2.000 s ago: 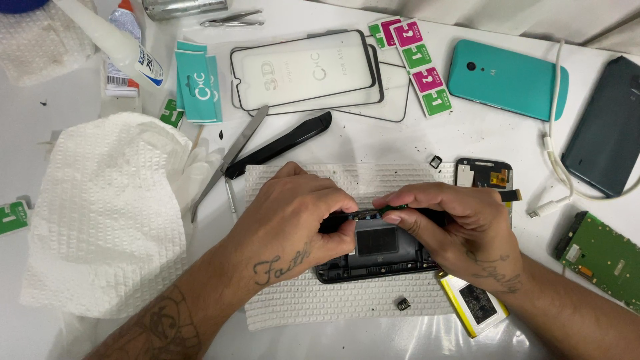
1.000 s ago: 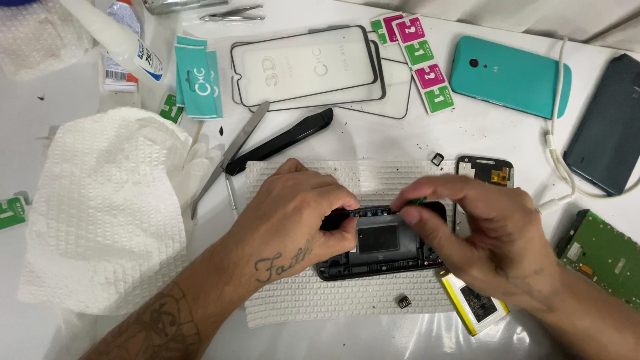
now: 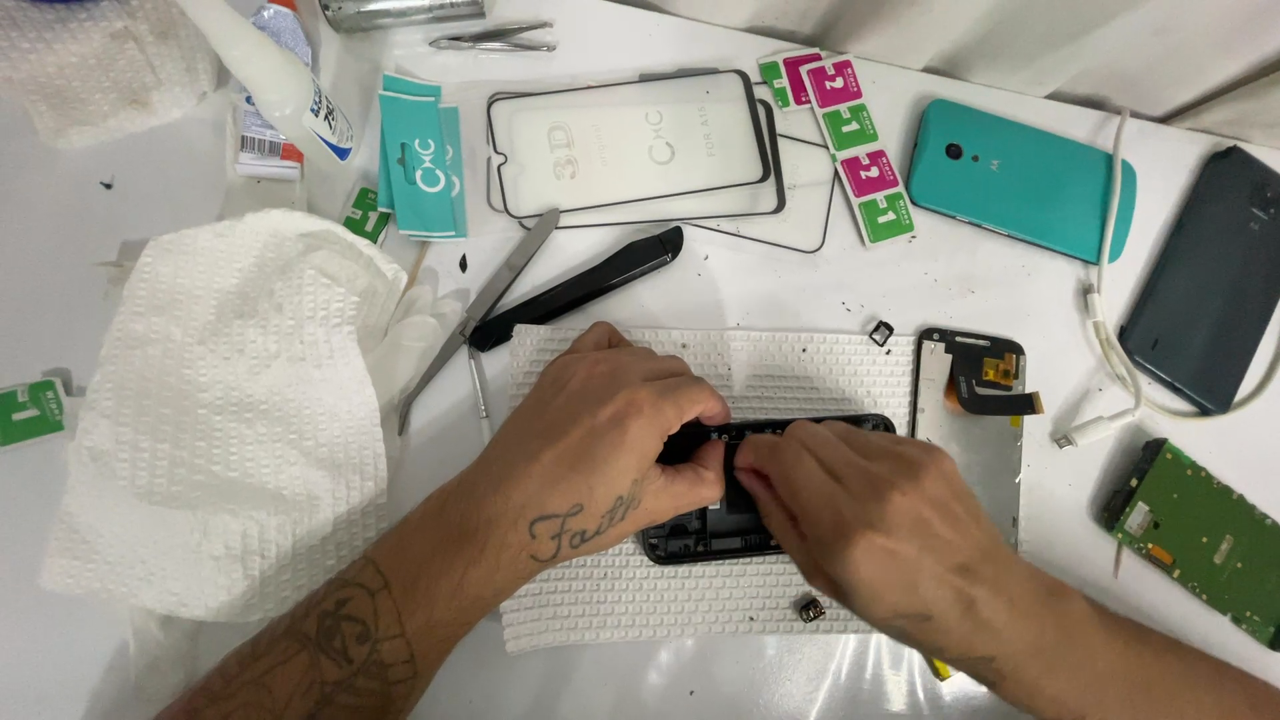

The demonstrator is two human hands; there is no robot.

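A black phone frame [image 3: 690, 535] lies on a white textured paper towel [image 3: 580, 620]. My left hand [image 3: 620, 430] pinches the frame's upper edge between thumb and fingers. My right hand [image 3: 860, 500] reaches over the frame's right part, its fingertips together near the upper edge beside my left thumb; whether they hold a small part is hidden. A small dark component [image 3: 811, 608] rests on the towel below the frame. Another small black square part [image 3: 881, 333] is at the towel's upper right. A phone display assembly with flex cable [image 3: 970, 440] lies right of the frame, partly behind my right hand.
An open black-handled blade [image 3: 590, 285] and screen protectors [image 3: 640, 150] lie beyond the hands. Crumpled paper towel [image 3: 230, 400] is at left. Toward the right are a teal phone cover [image 3: 1010, 180], a white cable [image 3: 1105, 300], a dark phone cover [image 3: 1215, 290] and a green circuit board [image 3: 1210, 540].
My right hand, raised with a small green piece a second ago, has come down over the frame and now covers its right part. My left hand stays at the frame's upper edge.
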